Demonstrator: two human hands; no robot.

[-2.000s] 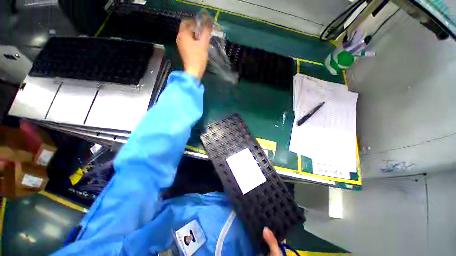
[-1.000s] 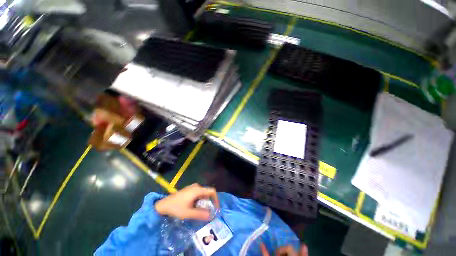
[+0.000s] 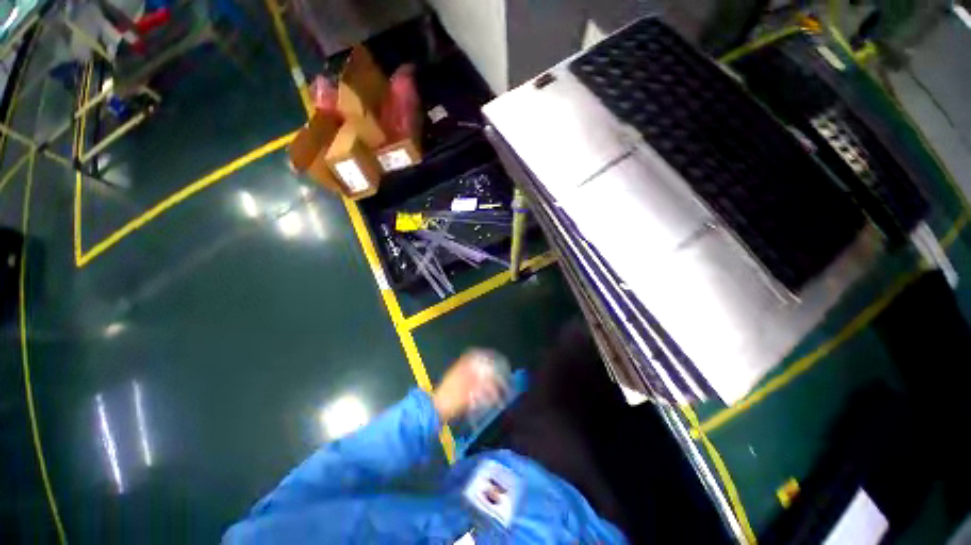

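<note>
My left hand [image 3: 468, 385] is low in the middle, blurred, closed around crumpled clear plastic wrap [image 3: 492, 375] in front of my blue sleeve. My right hand is out of the picture. A stack of silvery carrier plates [image 3: 639, 229] stands at the right on the bench edge, with a black component tray [image 3: 724, 149] on the far side of its top plate. Part of a black tray with a white label [image 3: 857, 522] is cut off by the bottom right edge.
Open cardboard boxes [image 3: 351, 138] stand low at upper left centre, beside a dark bin of scraps [image 3: 453, 229] on the floor. More black trays [image 3: 852, 133] lie on the bench behind the plates. Yellow tape lines cross the green floor.
The view has swung left, toward the floor and bin. My left hand has come down from over the bench, still holding the wrap. My right hand and the record sheets have left view.
</note>
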